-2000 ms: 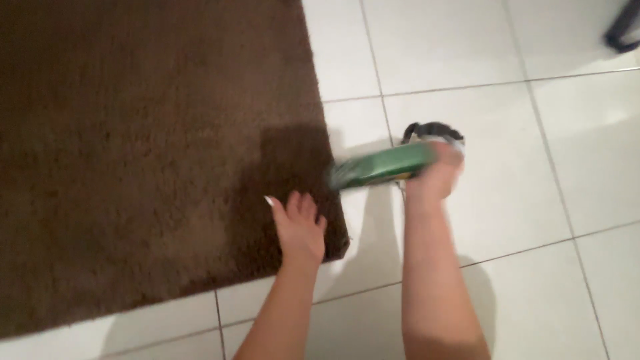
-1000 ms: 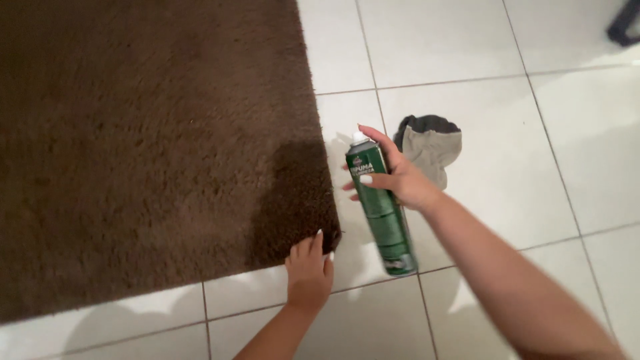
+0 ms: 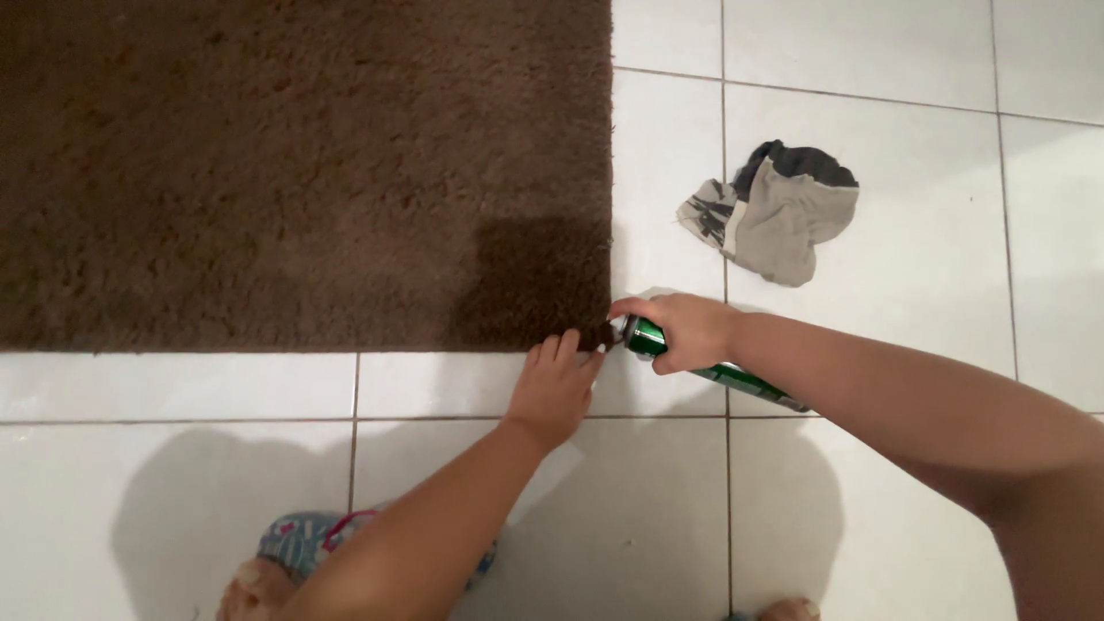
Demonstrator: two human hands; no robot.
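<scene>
My right hand [image 3: 690,332] is closed round a green aerosol can [image 3: 647,337], which lies tilted low over the tiles with its white nozzle end at the corner of the brown pile rug [image 3: 328,172]. The index finger is at the nozzle; whether it presses cannot be told. At the rug's lower right corner, my left hand [image 3: 556,379] has its fingertips on the edge, close to the nozzle. Whether the left fingers pinch the corner is not clear. The can's lower part shows beneath my right forearm.
A crumpled grey and black cloth [image 3: 789,216] lies on the white floor tiles [image 3: 871,285], right of the rug. A blue patterned flip-flop [image 3: 302,539] and bare toes are at the bottom left, partly behind my left forearm. More toes show at the bottom edge.
The can was held upright-looking beside the rug one second ago; my right hand has lowered it and brought its nozzle to the rug corner. My left hand remains at that corner.
</scene>
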